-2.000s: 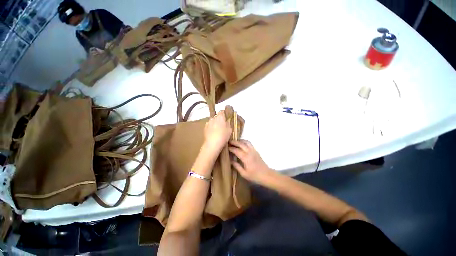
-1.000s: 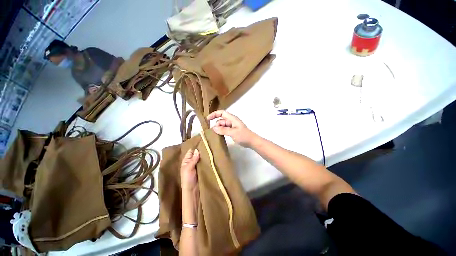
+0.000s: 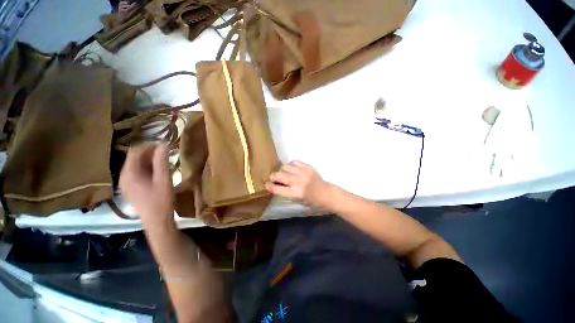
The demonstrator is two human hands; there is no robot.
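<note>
A tan-brown bag (image 3: pixel 220 132) lies in front of me at the table's near edge, with a pale yellow zip line (image 3: pixel 238 126) running down its upper face. My right hand (image 3: pixel 301 183) has its fingers on the bag's near right corner, gripping the edge. My left hand (image 3: pixel 148 173) is blurred, raised to the left of the bag and apart from it; I see nothing in it. Blue thread snips (image 3: pixel 399 128) lie on the table to the right, tied to a thin dark cord.
Another brown bag (image 3: pixel 60 139) with looped straps lies left. A large brown bag (image 3: pixel 328 44) lies behind. A red can (image 3: pixel 521 65), a pale stub (image 3: pixel 490 114) and a small greyish piece (image 3: pixel 379 105) stand or lie on the white table (image 3: pixel 340 145). Part of a person shows at the top left.
The bag has been turned and now lies flatter, its zip line farther from me. My left hand has left the bag and moved left. My right hand has moved to its near corner.
</note>
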